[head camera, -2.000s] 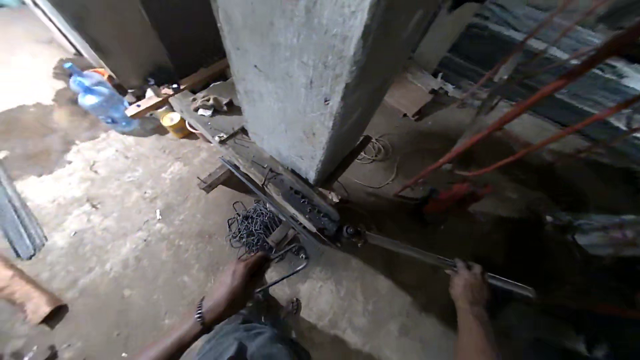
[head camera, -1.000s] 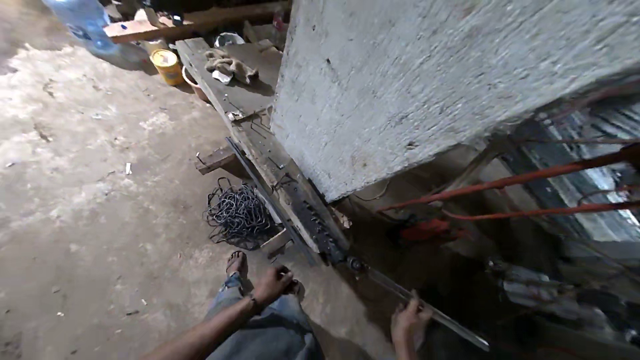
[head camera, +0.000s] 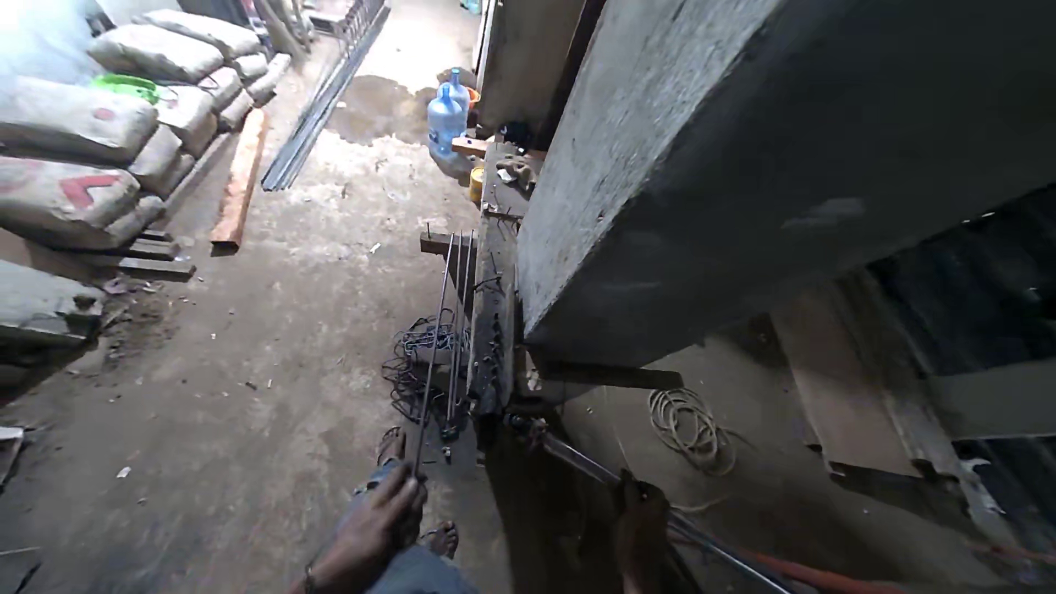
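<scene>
My left hand (head camera: 394, 505) is closed around the near end of a thin steel rod (head camera: 431, 363), which runs forward beside the wooden bench. My right hand (head camera: 640, 516) grips a long metal pipe (head camera: 582, 460) whose far end meets a dark metal fitting (head camera: 518, 421) at the bench's near end. Metal pegs stand along the narrow wooden bench (head camera: 497, 247). More thin rods (head camera: 456, 330) lie along its left side. A heap of bent wire stirrups (head camera: 406, 371) rests on the floor left of the bench, partly under the rods.
A concrete column (head camera: 627, 165) rises right of the bench. Coiled rope (head camera: 689, 429) lies on the floor behind it. Stacked sacks (head camera: 62, 120), a wooden beam (head camera: 242, 177) and long metal bars (head camera: 318, 115) are at left. Blue water bottles (head camera: 446, 120) stand near the bench's far end.
My left hand, with no long rod in it one second ago, now holds one. My right hand remains on the pipe. The view has turned toward the sacks.
</scene>
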